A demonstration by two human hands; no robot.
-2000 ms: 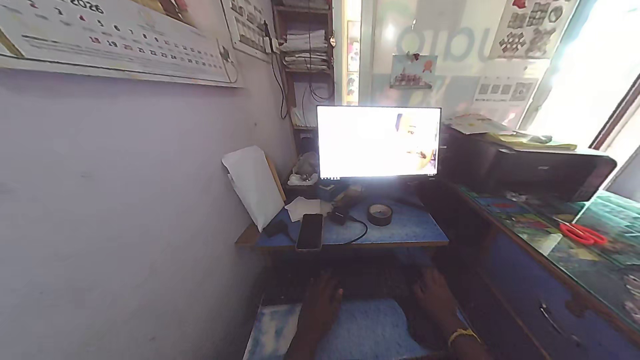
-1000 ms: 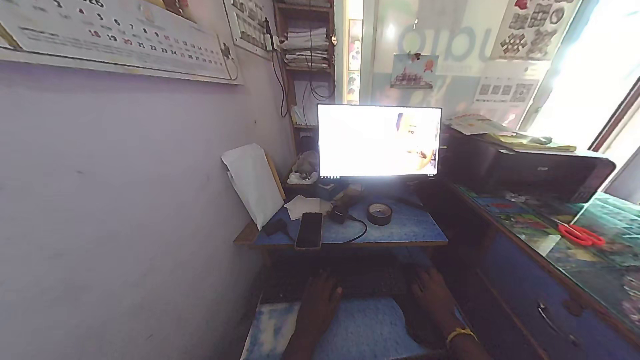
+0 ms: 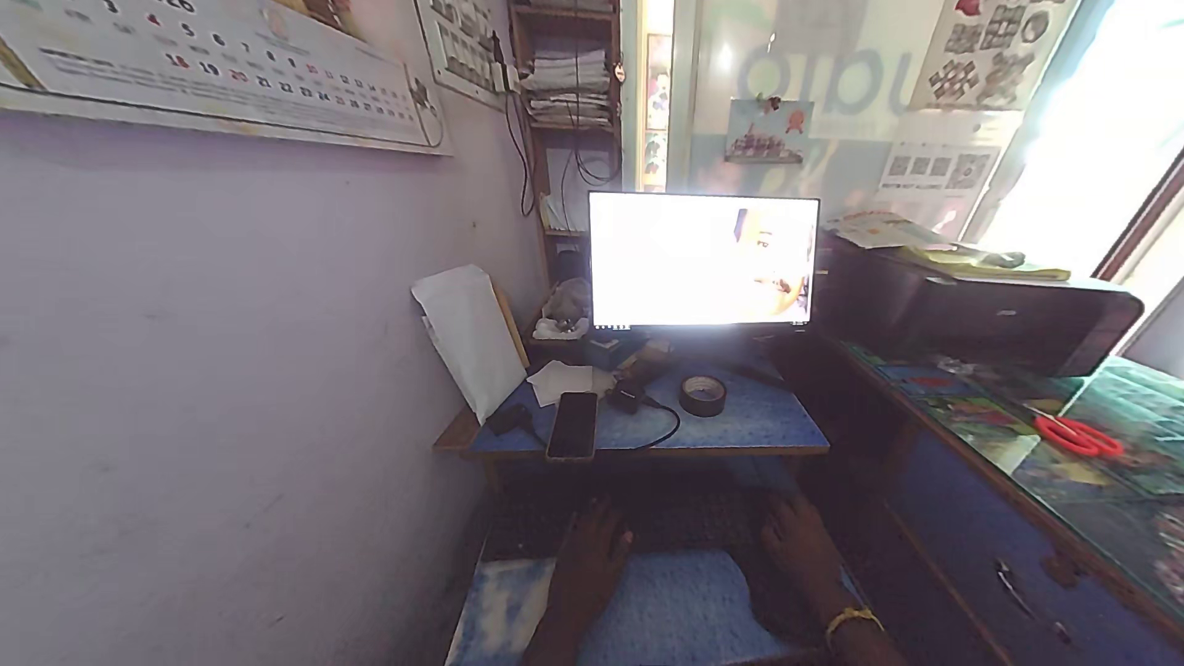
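Note:
My left hand rests with spread fingers on the left part of a dark keyboard, which lies in shadow on a blue pull-out tray. At the keyboard's right end is my right hand, fingers apart, with a yellow band on the wrist. Neither hand grips anything. Above the tray, on the blue desk shelf, lie a smartphone with a dark screen, a black adapter with a cable and a roll of black tape. Behind them a monitor glows brightly.
A white envelope leans by the wall at the left. On the right, a glass-topped counter holds red-handled scissors and a black printer with papers on top. Shelves with stacked papers stand behind.

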